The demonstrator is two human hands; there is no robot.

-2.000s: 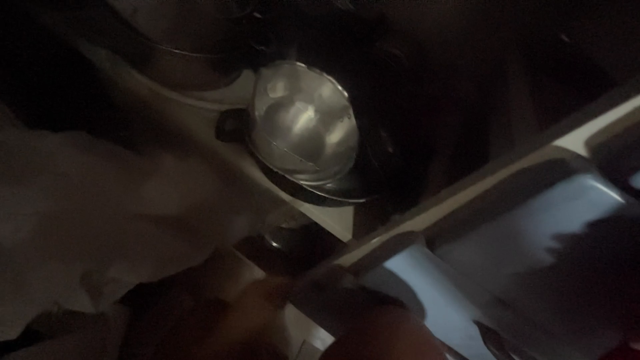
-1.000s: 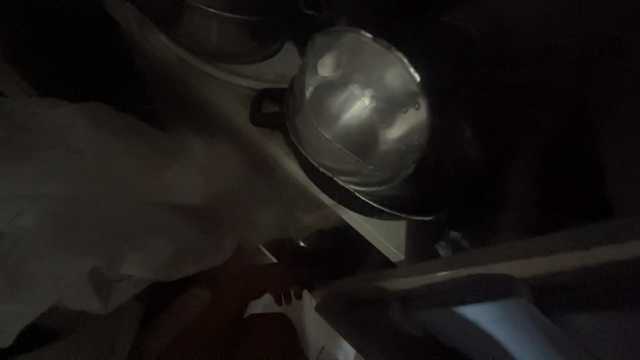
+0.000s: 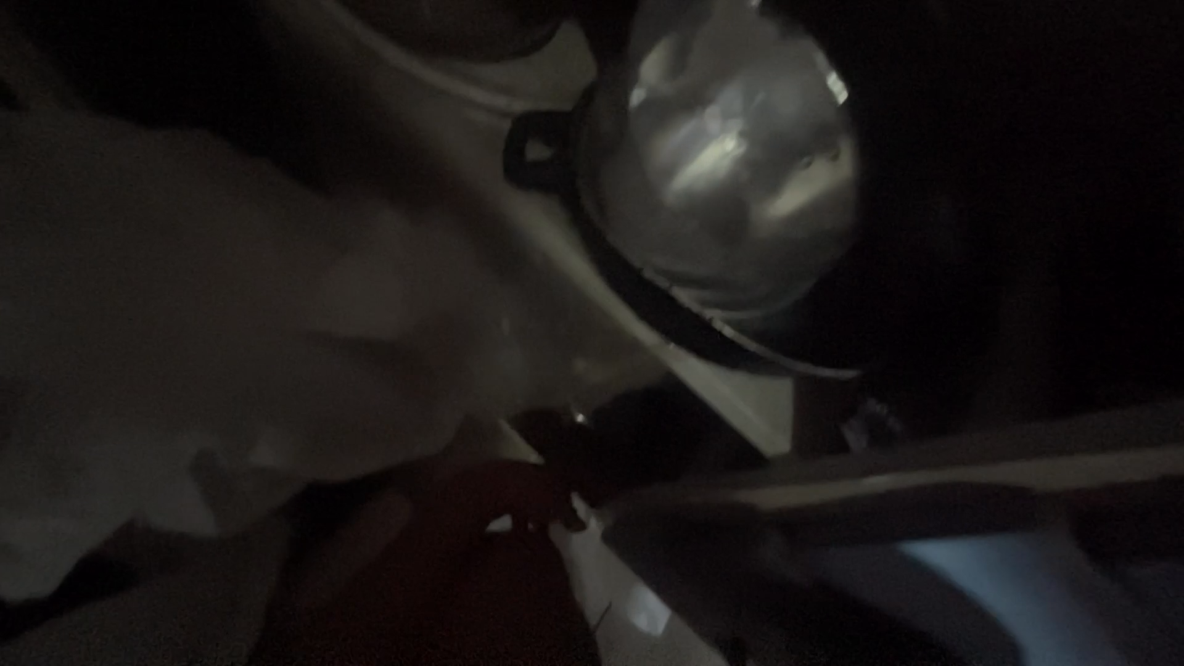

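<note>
The view is very dark and blurred. A shiny metal bowl [image 3: 740, 166] sits tilted in or against a dark pan [image 3: 647, 305] with a black loop handle [image 3: 539, 150] on its left side. A pale, crumpled sheet, cloth or plastic [image 3: 203, 333], fills the left. Low in the middle is a dark red shape [image 3: 462, 555]; whether it is a sleeve, a hand or a cloth cannot be told. I cannot make out my left hand or my right hand, nor anything held in them.
Another dark round vessel [image 3: 462, 23] shows at the top edge. A pale surface edge [image 3: 740, 398] runs diagonally below the pan. At the lower right, a long light-coloured edge [image 3: 925, 472] crosses above a bluish, faintly lit surface [image 3: 980, 583].
The dark red shape now shows low in the middle, where two seconds ago there was a blurred brownish form. The view has shifted, with the bowl now farther right.
</note>
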